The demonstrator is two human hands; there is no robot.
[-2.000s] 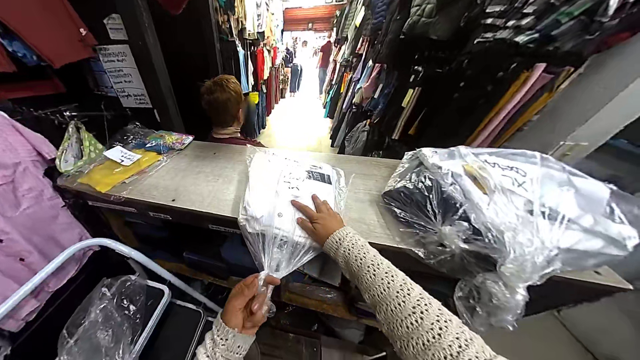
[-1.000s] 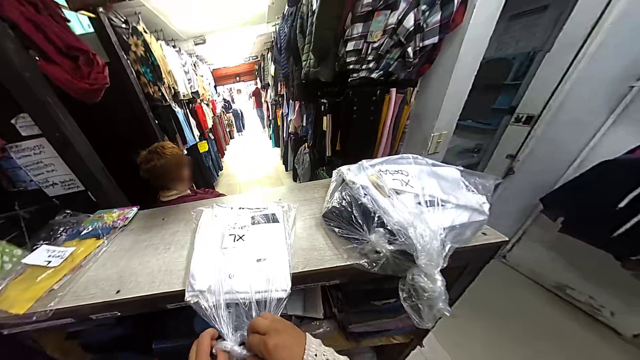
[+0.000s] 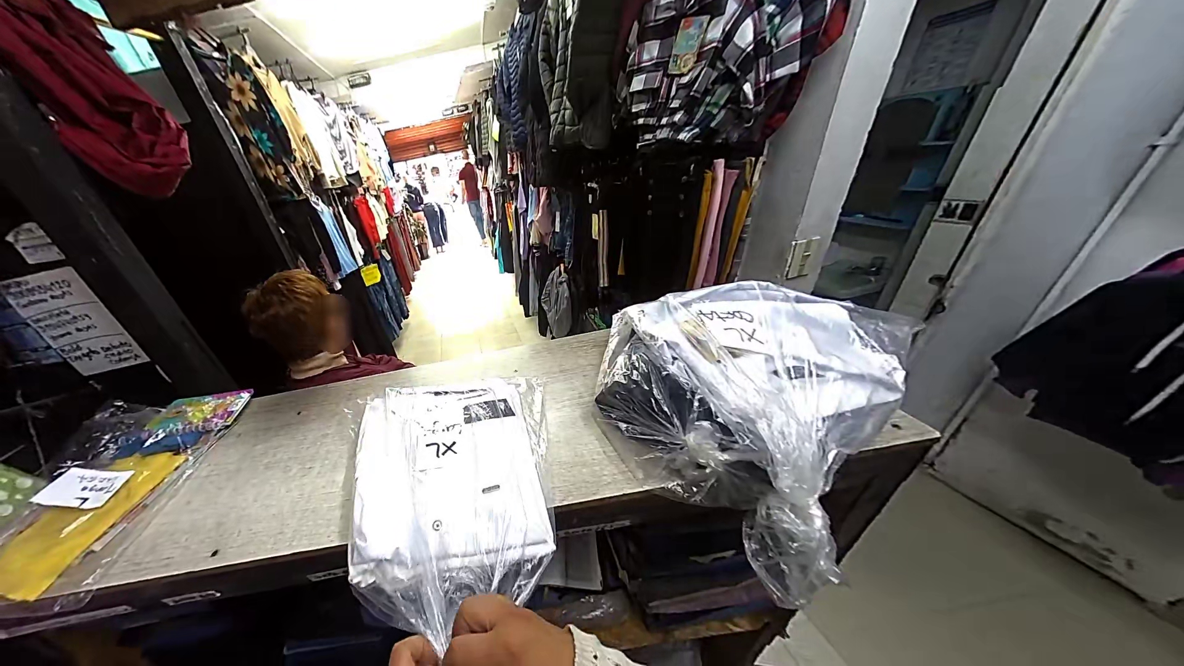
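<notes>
A clear plastic bag with a folded white garment (image 3: 453, 490) lies on the wood-look counter (image 3: 277, 472), its gathered neck hanging over the near edge. My right hand (image 3: 509, 634) is closed on that neck at the bottom of the view. Beside it my left hand (image 3: 413, 651) pinches the same plastic; only its fingertips show. To the right, a larger knotted clear bag (image 3: 758, 388) holds white and dark folded clothes, its knot drooping past the counter's edge.
At the counter's left end lies a bagged yellow garment (image 3: 92, 518) with a paper tag. A seated person (image 3: 301, 324) is just behind the counter. Shelves with folded clothes (image 3: 684, 573) are underneath. Clothes racks line a bright aisle, where another person stands farther off.
Two seconds ago my right hand lay flat on the bagged white garment; now it grips the bag's neck beside my left hand. The view has swung to the right.
</notes>
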